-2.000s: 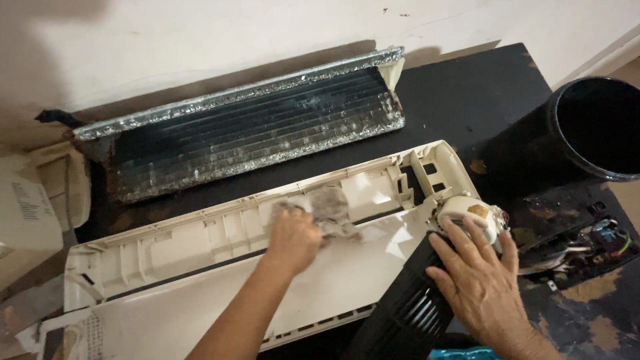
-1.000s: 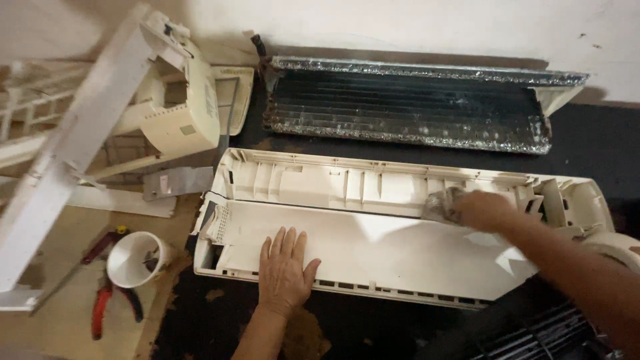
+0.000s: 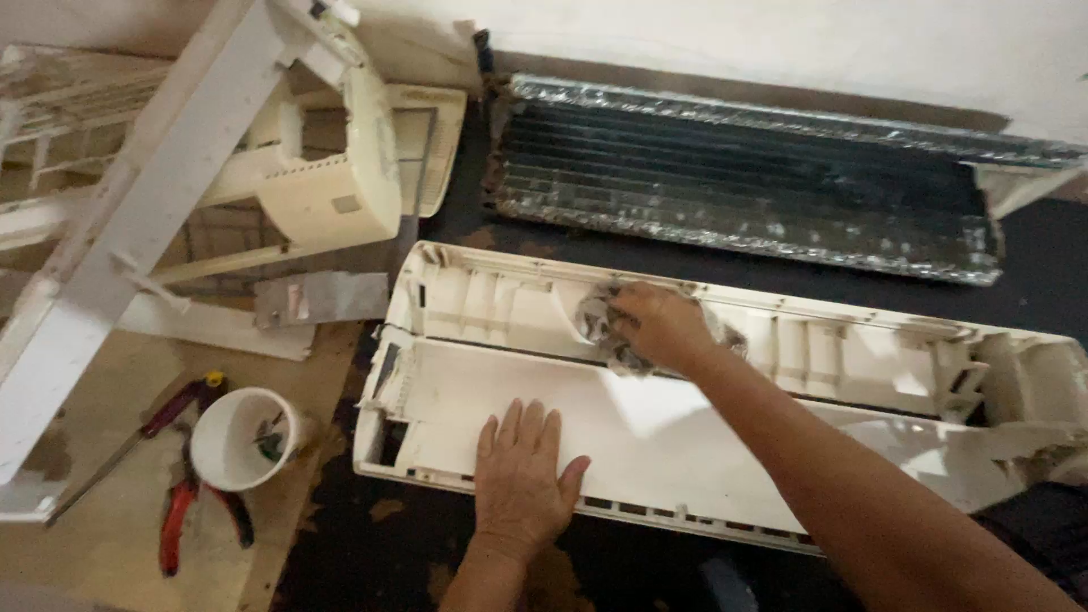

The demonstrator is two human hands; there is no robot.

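Observation:
A long white plastic rear casing of a split air conditioner's indoor unit [image 3: 714,450] lies across the dark tabletop. My right hand [image 3: 667,327] grips a wet-looking, grey crumpled rag [image 3: 625,340] inside the ribbed upper channel of the casing. Part of the rag shows beyond the wrist side of the hand. My left hand [image 3: 525,476] rests palm down, fingers apart, on the smooth lower panel and its front edge, near the casing's left end. Nothing is held in it. Beyond the casing lies a finned evaporator coil [image 3: 748,178], its edges dirty and shiny.
On the left are a cream plastic cover [image 3: 336,191], a long white strip [image 3: 161,221] leaning diagonally, a white cup [image 3: 246,438] with small parts, red-handled pliers [image 3: 180,518] and a screwdriver [image 3: 161,412]. A dark slatted part [image 3: 1033,535] lies at lower right.
Two seconds ago my left hand held the rag and my right hand was at the casing's right end. The rag is now in my right hand, farther left along the channel. The view has swung left.

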